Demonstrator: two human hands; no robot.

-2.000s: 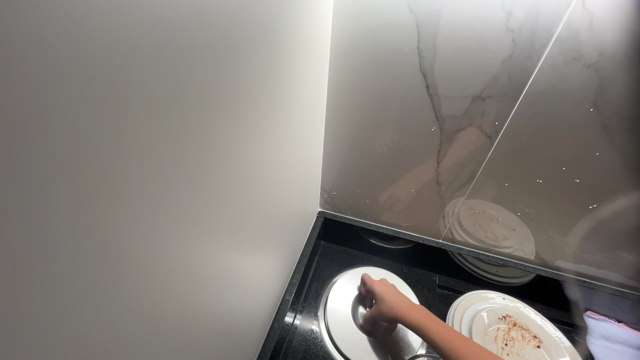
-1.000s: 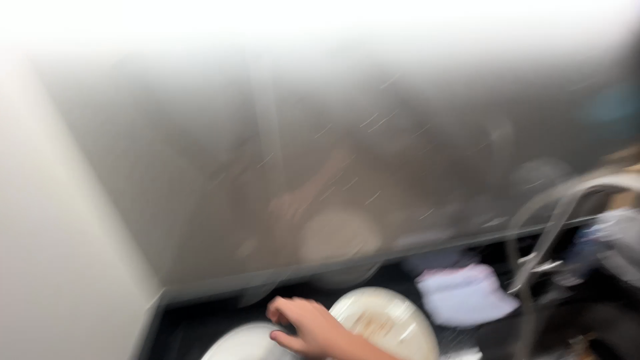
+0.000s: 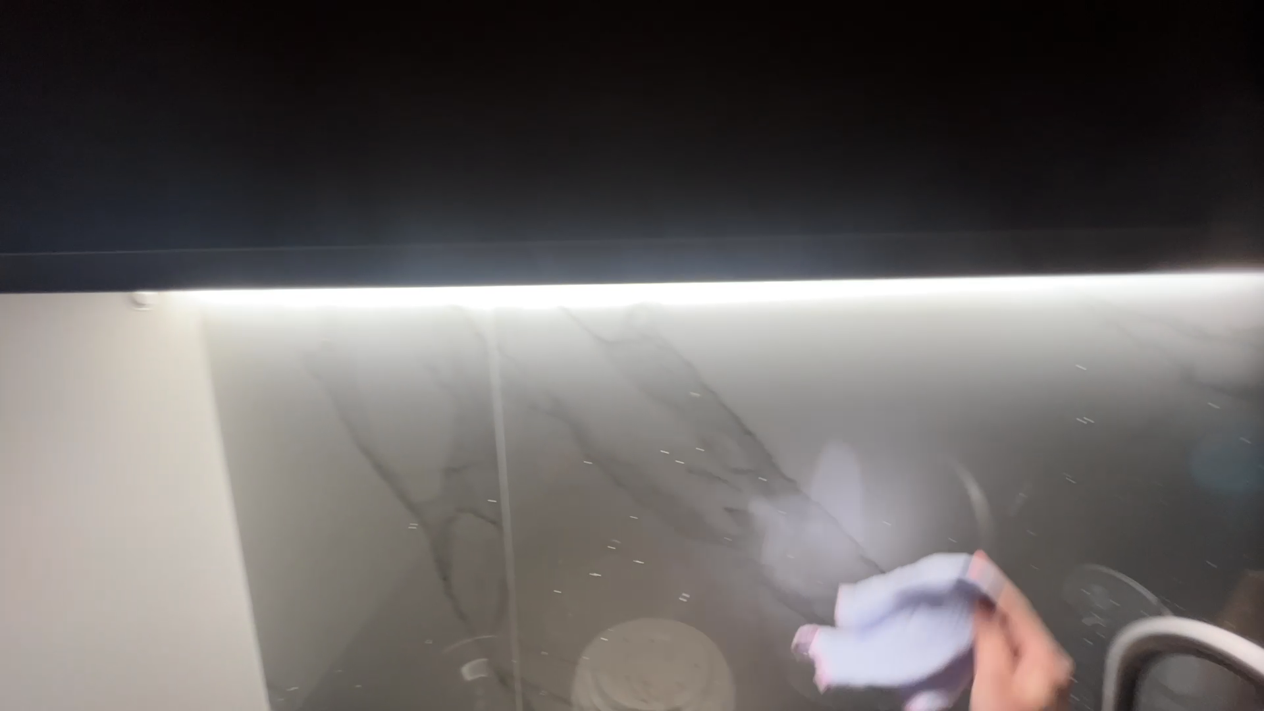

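Note:
A pale lilac cloth with pink edges (image 3: 894,632) hangs from the fingers of my right hand (image 3: 1017,647), at the lower right. The hand is blurred and pinches the cloth by its upper right corner, in front of the wall. My left hand is out of view. Beside my right hand, at the lower right edge, rises the curved spout of a faucet (image 3: 1175,632).
Behind the cloth stands a glossy, veined backsplash (image 3: 642,474) with water-drop-like specks and reflections of plates. A dark cabinet (image 3: 632,128) with a bright light strip (image 3: 632,294) spans the top. A pale side wall (image 3: 109,494) is at the left.
My right hand has left the white plates and taken hold of the cloth, which lay on the dark counter to their right. The view has swung up and right.

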